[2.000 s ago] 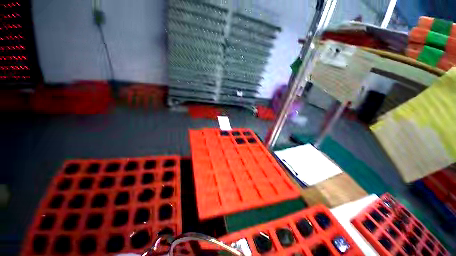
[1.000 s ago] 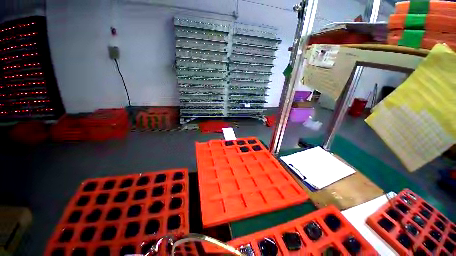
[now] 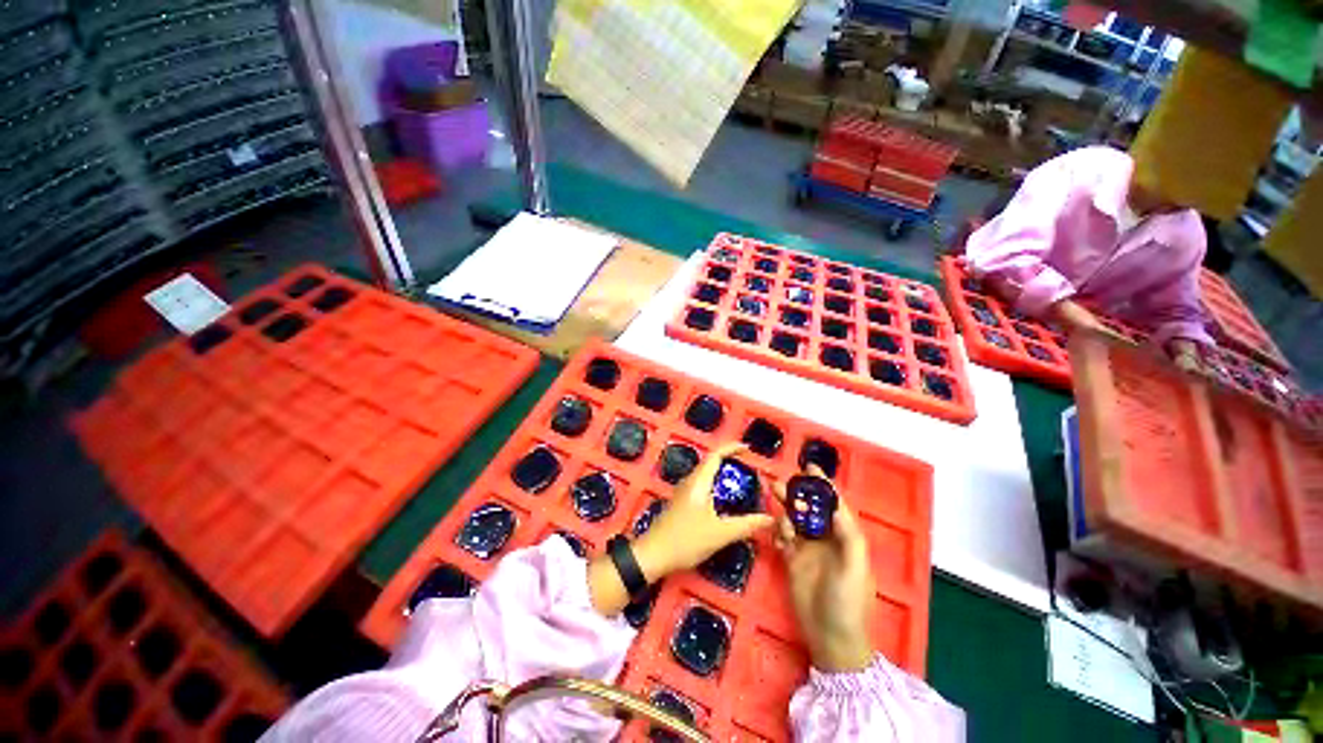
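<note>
My left hand [image 3: 682, 526], with a black wristband, holds a small dark watch-like unit [image 3: 736, 486] with a lit blue-white face. My right hand [image 3: 831, 578] holds a second dark unit [image 3: 811, 505] with coloured spots lit on its face. Both hands are bare and side by side over the working tray [image 3: 897, 508]. This red-orange tray has dark units in many pockets; its right-hand pockets show no units. My hands and sleeves hide part of it.
A filled tray [image 3: 813, 362] lies beyond on a white sheet [image 3: 1001, 501]. A mostly empty tray [image 3: 334, 436] is at left, a clipboard [image 3: 525, 272] behind. A person in pink [image 3: 1095, 232] works at right beside a tilted tray [image 3: 1204, 465]. Yellow paper [image 3: 668, 73] hangs above.
The view has swung to the right and down. Both my hands, each with a unit, and the person in pink now show; none of them showed before.
</note>
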